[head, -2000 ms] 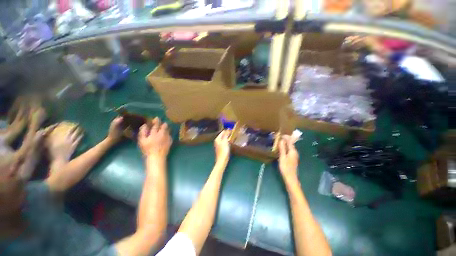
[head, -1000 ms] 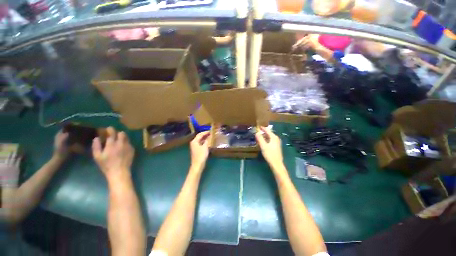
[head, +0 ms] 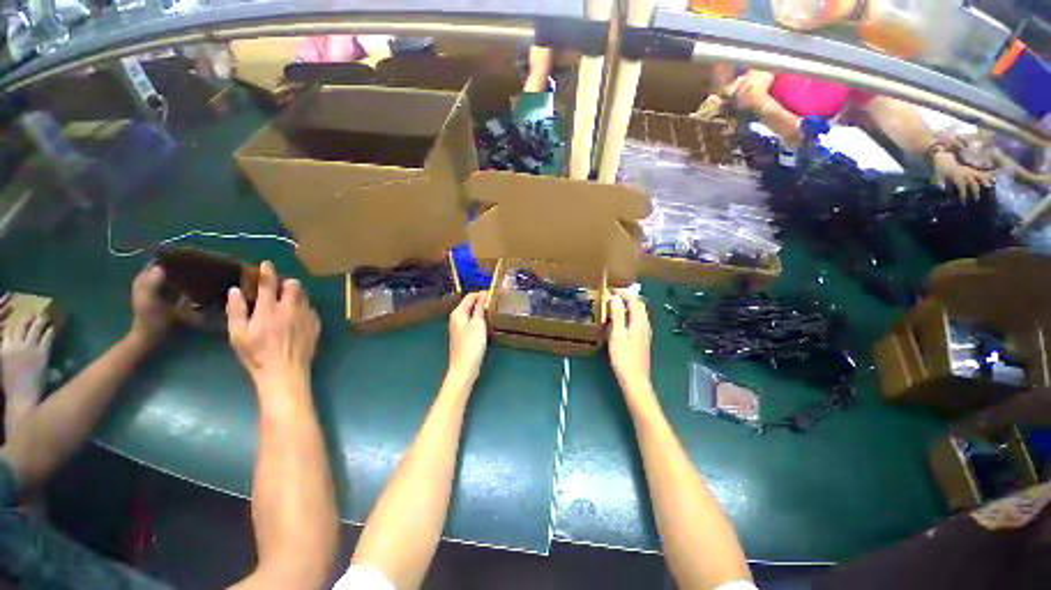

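Note:
An open brown packing box (head: pixel 551 328) stands on the green bench in front of me, its hinged lid up at the back. Black cables (head: pixel 559 296) and a clear bag lie inside it. My left hand (head: pixel 469 334) grips the box's left front corner. My right hand (head: pixel 627 328) grips its right front corner. A second open packing box (head: pixel 403 302) with black cables stands to the left, with a blue piece (head: pixel 470 266) between the two boxes.
A large bench carton (head: pixel 357 196) stands behind. A carton of polybags (head: pixel 703 207), a black cable pile (head: pixel 755 328) and a small clear bag (head: pixel 735 400) are to the right. More boxes (head: pixel 951 357) stand far right. A co-worker's hands (head: pixel 277 328) hold a dark box at left.
Since two seconds ago the camera view has shifted and the box now faces me more squarely. Both my hands remain at its sides. The co-worker still handles the dark box.

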